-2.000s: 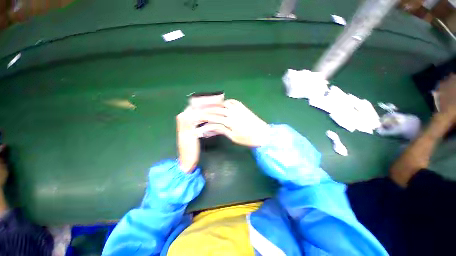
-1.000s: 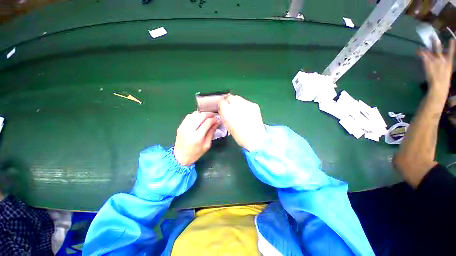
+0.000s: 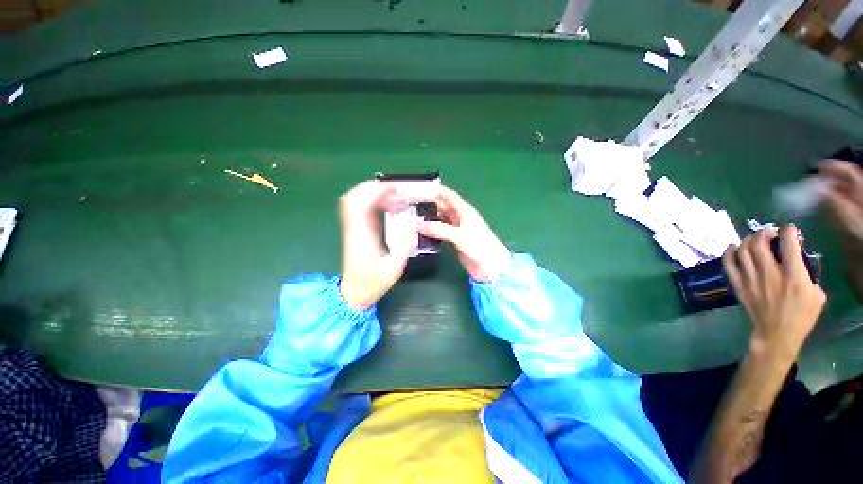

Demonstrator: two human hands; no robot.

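A small black retail box (image 3: 428,214) with a pale inside is held between my two hands above the green belt, in the middle of the view. My left hand (image 3: 373,244) grips its left side, fingers over the top. My right hand (image 3: 464,230) is on its right side, with fingertips at the box's opening. A black edge shows at the far end of the box. The hands hide much of the box, and blur hides what is inside.
A loose pile of white leaflets (image 3: 678,219) lies at right by the white perforated post (image 3: 705,80). A neighbour's hand (image 3: 778,284) rests on a black box (image 3: 708,285) at far right. A yellowish scrap (image 3: 253,179) lies left on the green belt (image 3: 189,255).
My left hand has moved up along the box's left side and the right fingers have moved down to its opening. At right, the neighbour's hand has come down onto a black box.
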